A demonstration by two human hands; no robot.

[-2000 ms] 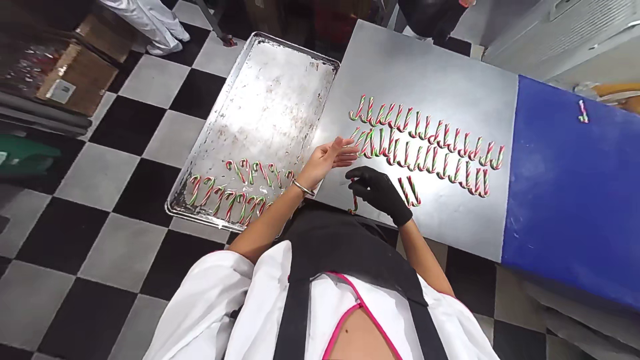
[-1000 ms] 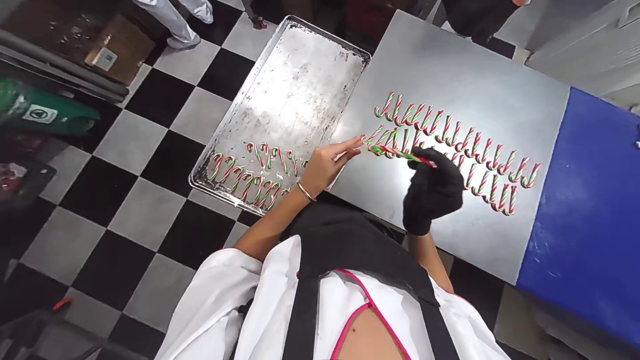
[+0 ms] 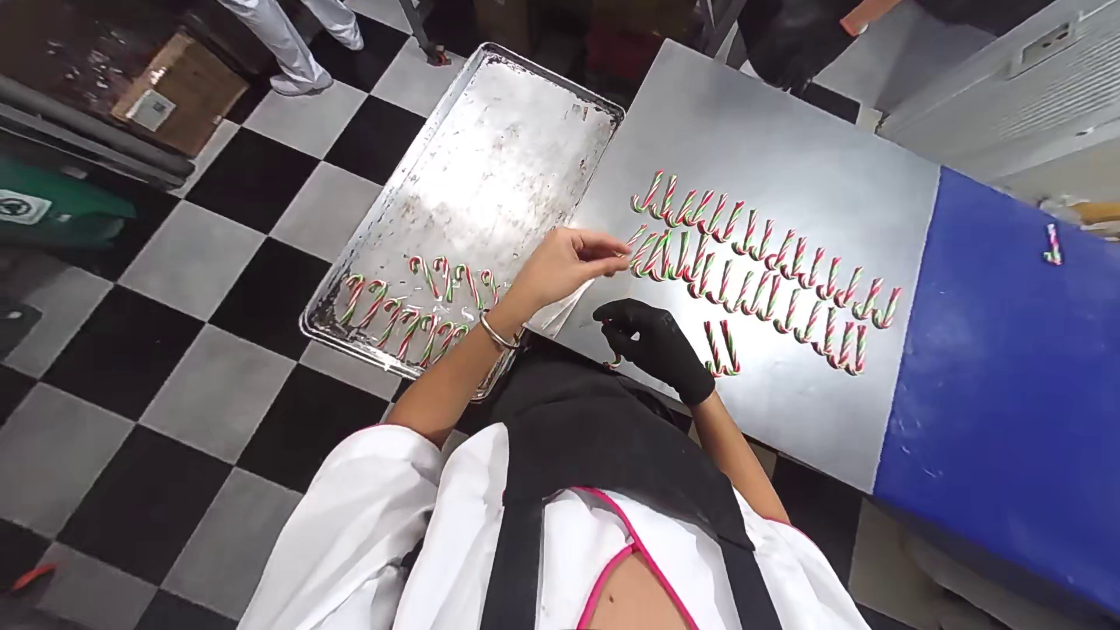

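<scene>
My bare left hand (image 3: 573, 267), a bracelet on its wrist, is at the left end of the nearer row of candy canes (image 3: 744, 293) on the metal table (image 3: 779, 166); its fingertips touch or almost touch a cane there. In my black-gloved right hand (image 3: 652, 341), near the table's front edge, is a candy cane, whose hook (image 3: 612, 360) shows below the fingers. Two canes (image 3: 722, 348) lie just right of the glove. A farther row (image 3: 770, 243) runs behind the nearer one. More hooked canes (image 3: 407, 315) lie at the near end of the sheet pan (image 3: 490, 166).
A blue surface (image 3: 1006, 376) adjoins the table's right side, with a small candy piece (image 3: 1053, 245) on it. Other people stand beyond the pan and table, one with a black-gloved hand (image 3: 792, 44). A cardboard box (image 3: 179, 94) and a green bin (image 3: 57, 210) are at the left.
My right hand has come down from the left end of the nearer row, where it held a cane a second ago, to the front of the table. My left hand remains by that row's end.
</scene>
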